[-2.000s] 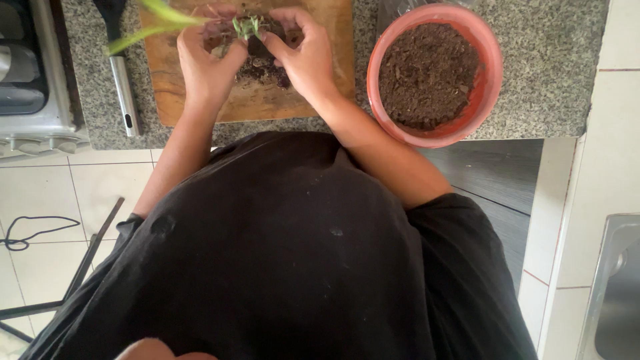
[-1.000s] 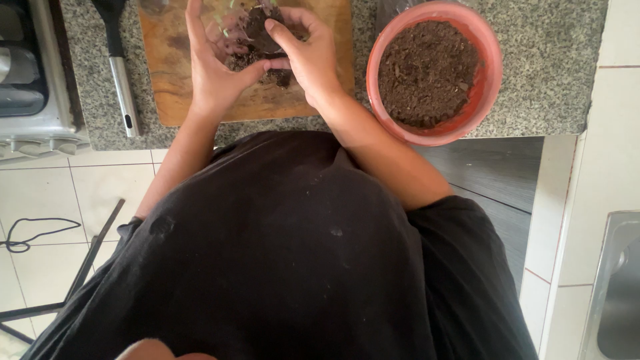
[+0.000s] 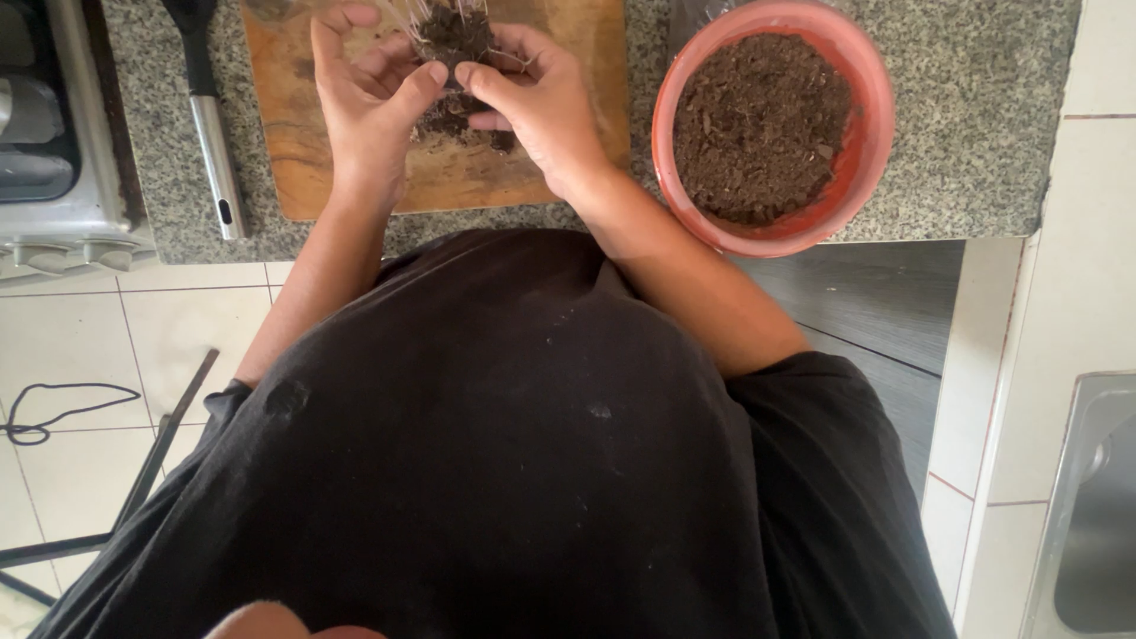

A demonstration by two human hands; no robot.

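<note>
Between my two hands is a dark clump of soil with pale thin roots or stems (image 3: 454, 37), near the top edge of the view. My left hand (image 3: 373, 98) has its thumb tip and some fingers on the clump's left side. On the right side, my right hand (image 3: 537, 93) grips it with thumb and fingers. Beneath them a wooden cutting board (image 3: 311, 169) bears loose dark soil (image 3: 501, 140). To the right stands a round reddish plastic pot (image 3: 874, 115) holding brown soil (image 3: 759, 124). The top of the clump is cut off by the frame.
A black utensil with a steel handle (image 3: 217, 169) lies left of the board on the granite counter (image 3: 967, 115). Farther left is a stove (image 3: 98, 169). Clear plastic (image 3: 692, 19) lies behind the pot. A steel sink (image 3: 1065, 479) is at the lower right.
The green leaves seen at the upper left two seconds ago are out of view. The clump has been turned in my hands, and my left fingers, spread a second ago, have come in to it.
</note>
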